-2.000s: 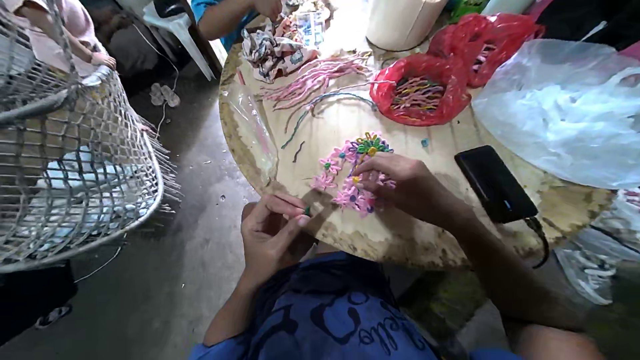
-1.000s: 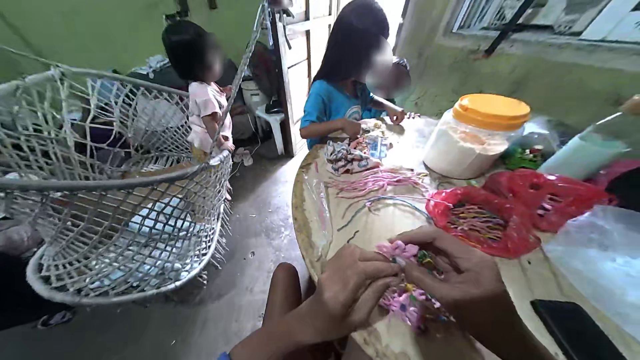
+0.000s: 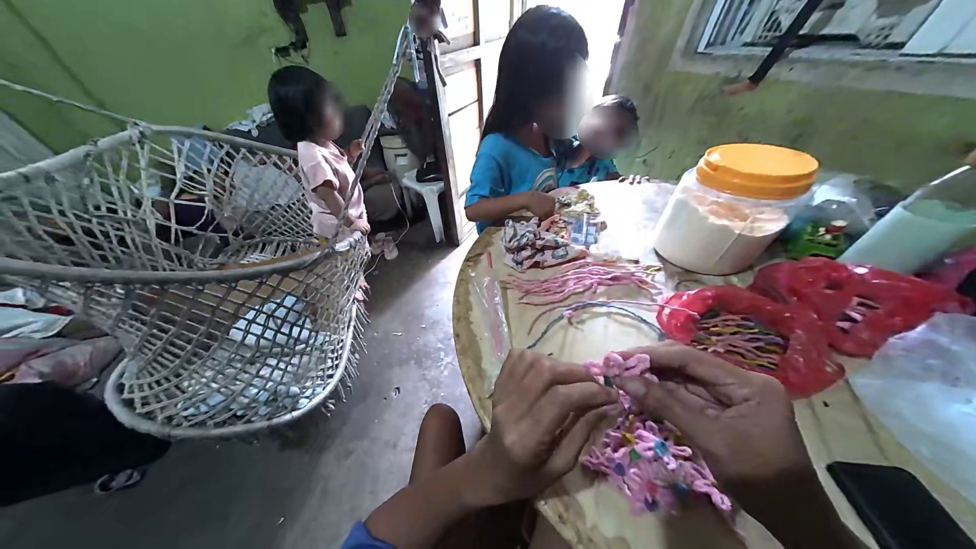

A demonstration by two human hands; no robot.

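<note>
Between my two hands is a pink yarn flower (image 3: 621, 366), pinched by the fingertips of my left hand (image 3: 545, 415) and my right hand (image 3: 717, 408). Just below them, a cluster of pink yarn flowers (image 3: 656, 465) with blue, green and yellow centres lies on the round table (image 3: 476, 366). Pink yarn strands (image 3: 583, 280) spread farther back, with a blue-grey cord (image 3: 602, 305) curving in front of them. To the right, an open red plastic bag (image 3: 808, 366) holds multicoloured yarn pieces (image 3: 736, 339).
A large jar with an orange lid (image 3: 724, 221) stands at the back. A black phone (image 3: 900, 503) and a clear plastic bag (image 3: 930, 396) lie at right. A person in blue (image 3: 511, 171) sits across the table, another beside. A hanging woven cradle (image 3: 229, 274) and a small person in pink are at left.
My hands, apart two seconds ago, have come together at a pink flower. The view has tilted up, bringing the people and the room into sight.
</note>
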